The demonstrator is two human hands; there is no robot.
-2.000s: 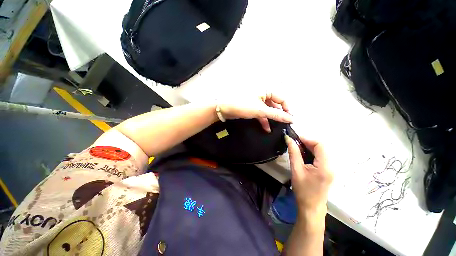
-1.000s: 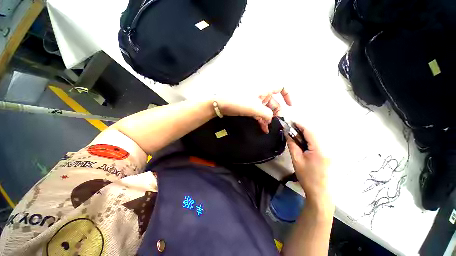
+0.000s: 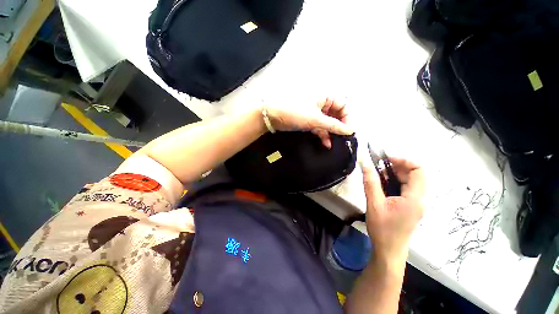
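Note:
A black bag piece (image 3: pixel 294 160) with a pale yellow sticker lies at the table's near edge, against the apron. My left hand (image 3: pixel 325 124) holds its upper right edge between thumb and fingers. My right hand (image 3: pixel 392 190) holds small dark thread snips (image 3: pixel 384 168) to the right of the piece, blades pointing up and apart from the fabric. A short pale zipper part (image 3: pixel 349 147) shows at the piece's right end. Fine thread ends are too small to tell.
Another black bag piece (image 3: pixel 220 49) lies at the far left of the white table (image 3: pixel 361 49). A pile of black bag pieces (image 3: pixel 502 92) is at the right. Tangled thread clippings (image 3: pixel 475 221) lie right of my right hand. A blue round object (image 3: pixel 350 248) is below the table edge.
My right hand with the snips has moved right, away from the bag piece. The snips were at the piece's right end before. My left hand's fingers have closed in on the edge.

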